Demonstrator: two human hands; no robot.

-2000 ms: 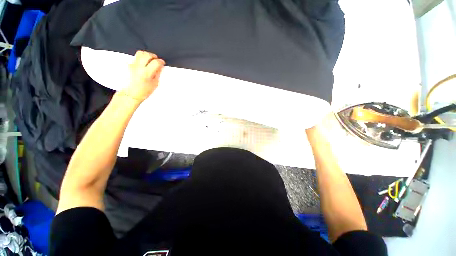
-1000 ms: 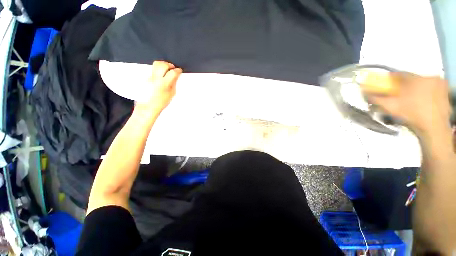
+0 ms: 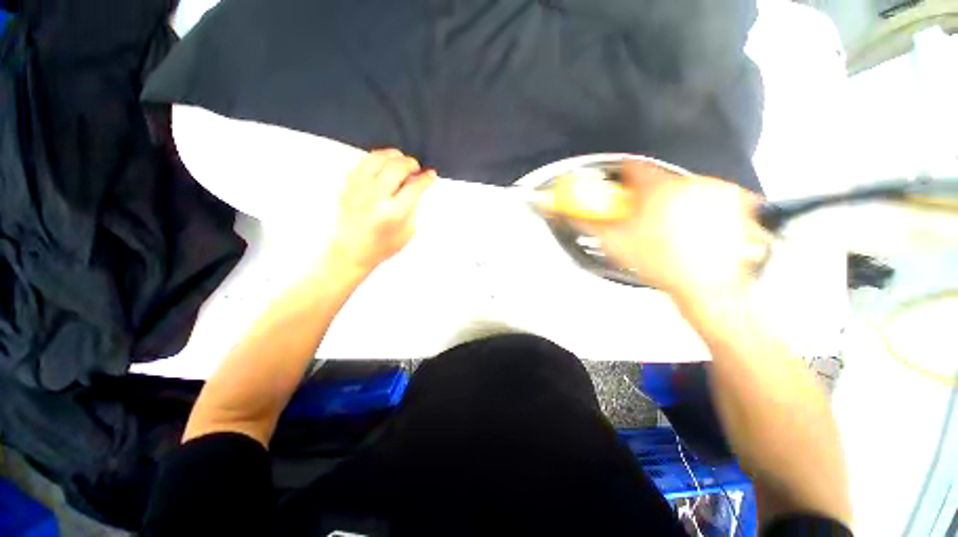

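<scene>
The dark grey garment (image 3: 473, 84) lies spread over the white pressing board (image 3: 284, 178), its lower edge towards me. My left hand (image 3: 387, 205) is at that edge near the middle, its fingertips on the hem; the fingers are bent and seem to pinch the cloth. My right hand (image 3: 683, 226) is closed around the orange-tan handle of the steam iron (image 3: 588, 246) and is blurred. The iron's tip points left, a little right of my left hand, and its upper side is at the garment's lower edge. The sole's contact with the cloth is hidden.
A crumpled black pile of garments (image 3: 74, 210) hangs at the left side of the board. Blue crates (image 3: 341, 390) show under the board's near edge, with another at the lower right (image 3: 672, 462). The iron's dark hose (image 3: 851, 197) runs off to the right.
The right hand, earlier resting bare on the board, has taken hold of the iron and brought it left to the garment's edge. The left hand has shifted right along the hem. The view has shifted.
</scene>
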